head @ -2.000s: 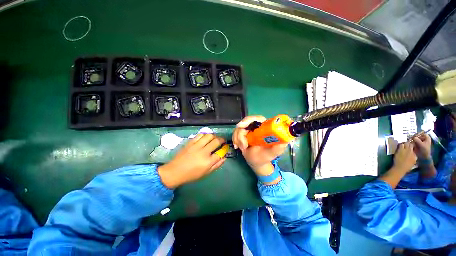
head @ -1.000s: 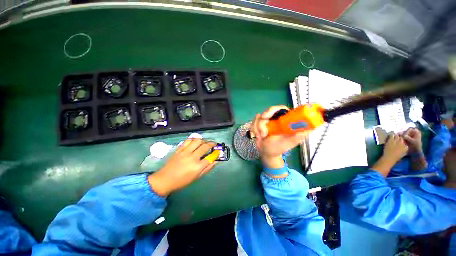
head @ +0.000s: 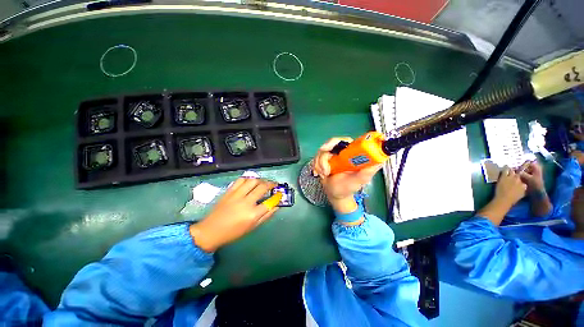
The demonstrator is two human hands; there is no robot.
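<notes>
My left hand (head: 240, 209) lies on the green mat. Its fingertips hold a small black-framed module (head: 286, 195) against the mat, with a short yellow piece (head: 271, 202) at the fingers. My right hand (head: 342, 179) is closed around the orange electric screwdriver (head: 360, 155), over the round dimpled screw disc (head: 311, 185); the driver's tip is hidden by the hand. The black foam tray (head: 186, 171) lies beyond my left hand. Modules with pale green centres (head: 240, 143) sit in its pockets; the near right pocket (head: 275, 143) is empty.
Spiral-bound white sheets (head: 435, 179) lie right of the disc. The spring-wrapped suspension arm (head: 454, 120) and a black cord cross above them. Another person's hands (head: 520, 181) work at far right. White patches (head: 206, 192) lie below the tray, and a white scrap (head: 205, 282) near the bench edge.
My right hand and the driver have moved from beside the left hand to over the disc, uncovering the module. Since one second ago the driver has shifted slightly left. My left hand stays on the module.
</notes>
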